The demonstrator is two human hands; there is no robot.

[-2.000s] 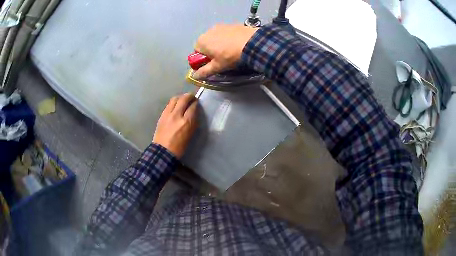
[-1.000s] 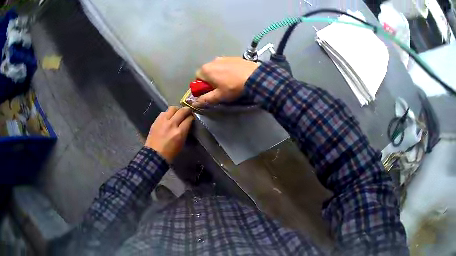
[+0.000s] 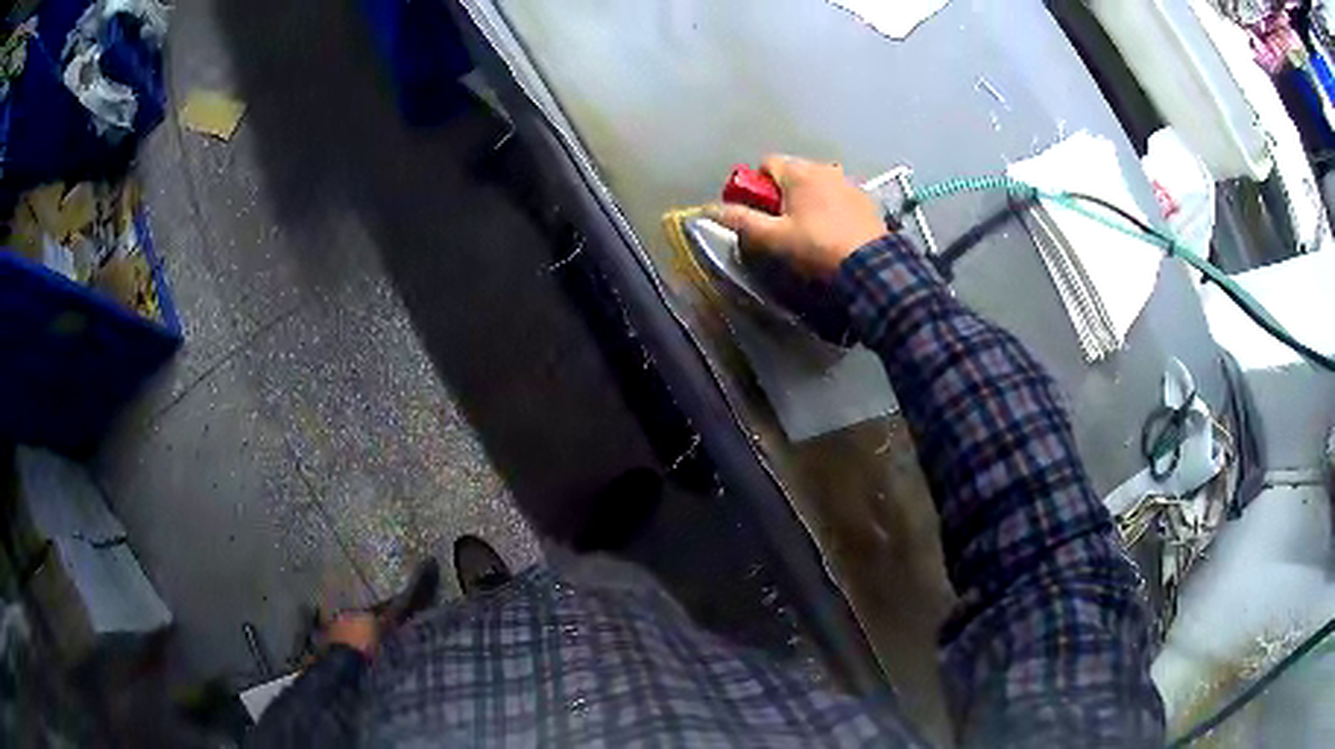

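Observation:
My right hand point(image 3: 823, 220) grips the red handle point(image 3: 753, 189) of the steam iron. The iron's yellowish-rimmed tip point(image 3: 682, 231) points left near the table's edge. The iron lies over the grey template point(image 3: 827, 389), whose lower part shows below it; any white cloth border there cannot be made out. My left hand point(image 3: 352, 631) is small, dark and blurred at the lower left, off the table and low by my body. Whether it holds something cannot be told.
White cut pieces point(image 3: 1095, 242) lie stacked to the right. Another white piece point(image 3: 896, 12) is cut off at the top. Dark-handled scissors point(image 3: 1167, 436) lie beside tangled cords point(image 3: 1157, 534). A green hose point(image 3: 1230, 285) runs right from the iron. A blue bin point(image 3: 88, 344) stands at left.
My left hand has left the work and dropped down to the lower left. The view has swung left, showing more floor. My right hand stays on the iron over the template.

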